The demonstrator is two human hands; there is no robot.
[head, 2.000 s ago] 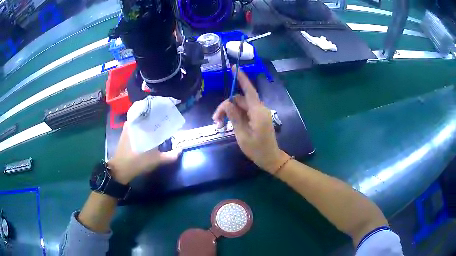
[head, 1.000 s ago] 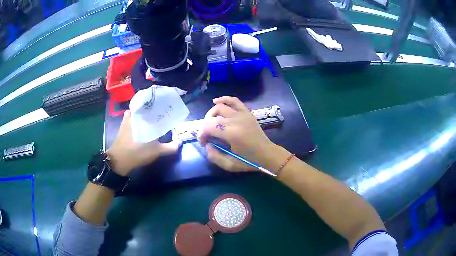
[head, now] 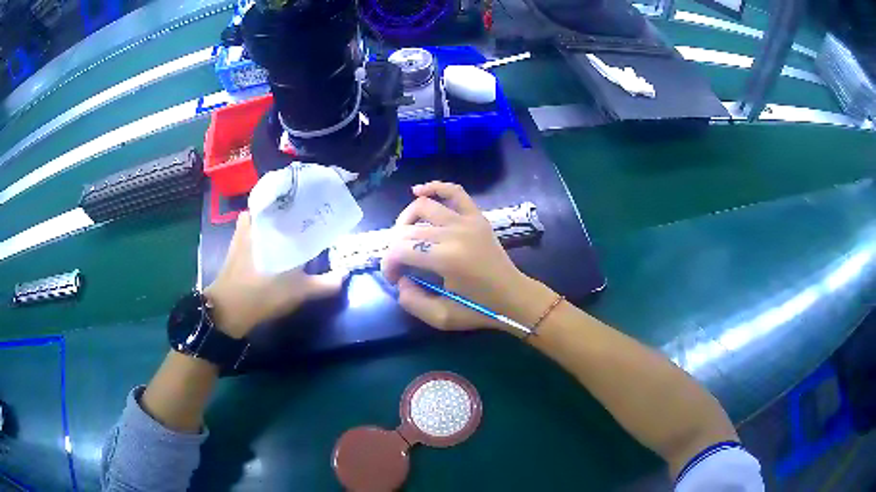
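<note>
A narrow silver slotted metal workpiece (head: 516, 223) lies slantwise on the black mat (head: 567, 252). My right hand (head: 459, 259) is over its middle, gripping a thin blue stick (head: 466, 303) whose back end points toward my wrist; its working tip is hidden under my fingers. My left hand (head: 257, 296) is at the workpiece's left end, thumb against it. A crumpled white sheet (head: 300, 226) with faint writing covers its other fingers, so that grip is partly hidden.
A black microscope column (head: 312, 82) stands behind the sheet, between a red box (head: 229, 171) and a blue tray (head: 480, 135). A grey ribbed block (head: 142, 183) and a loose metal piece (head: 46, 287) lie left. An open brown-pink compact (head: 370, 459) lies in front.
My right hand has turned the blue stick down from upright and come onto the workpiece, then stayed nearly still. The loose piece at the left has shifted slightly right. My left hand has hardly moved.
</note>
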